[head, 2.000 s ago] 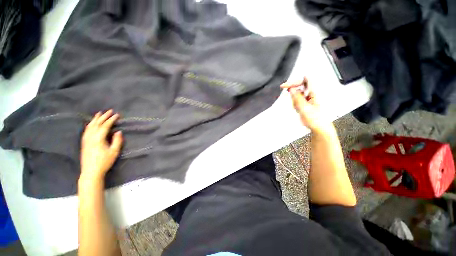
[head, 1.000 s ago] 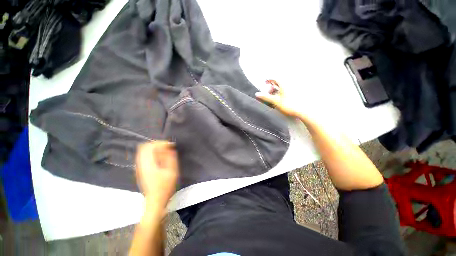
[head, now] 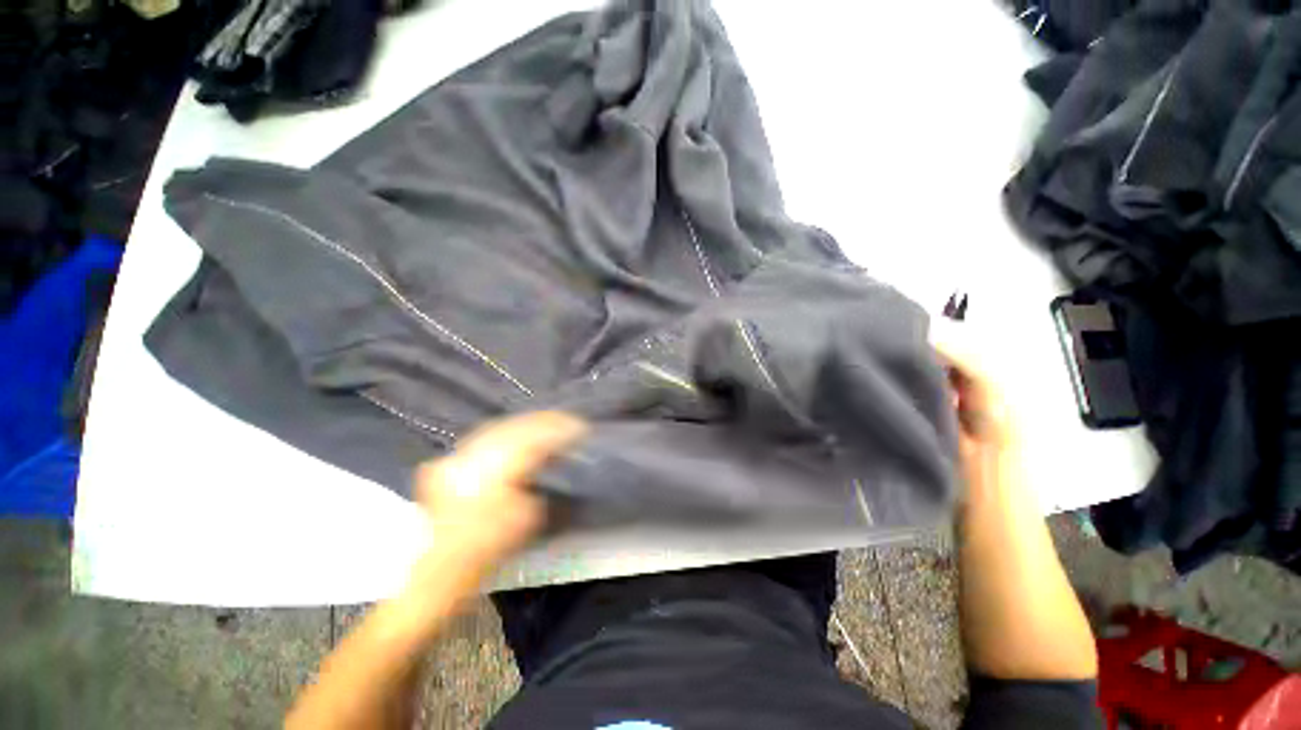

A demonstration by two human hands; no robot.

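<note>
A dark grey garment (head: 485,243) with pale topstitched seams lies spread and partly bunched on the white tabletop (head: 286,549). My left hand (head: 500,478), blurred, is closed on its near edge at the middle. My right hand (head: 977,414) is at the garment's right edge, its fingers partly hidden by the cloth, and holds that edge. A small dark tip, likely of thread snips (head: 955,305), shows just above my right hand.
A black phone (head: 1096,362) lies at the right beside a heap of dark garments (head: 1199,186). Dark clothing (head: 321,57) lies at the upper left. A blue item (head: 50,385) is at the left, a red stool (head: 1184,670) at the lower right.
Both hands have moved onto the garment's near and right edges. The near right part of the cloth is now lifted and bunched. The view has shifted, so the table and phone sit differently.
</note>
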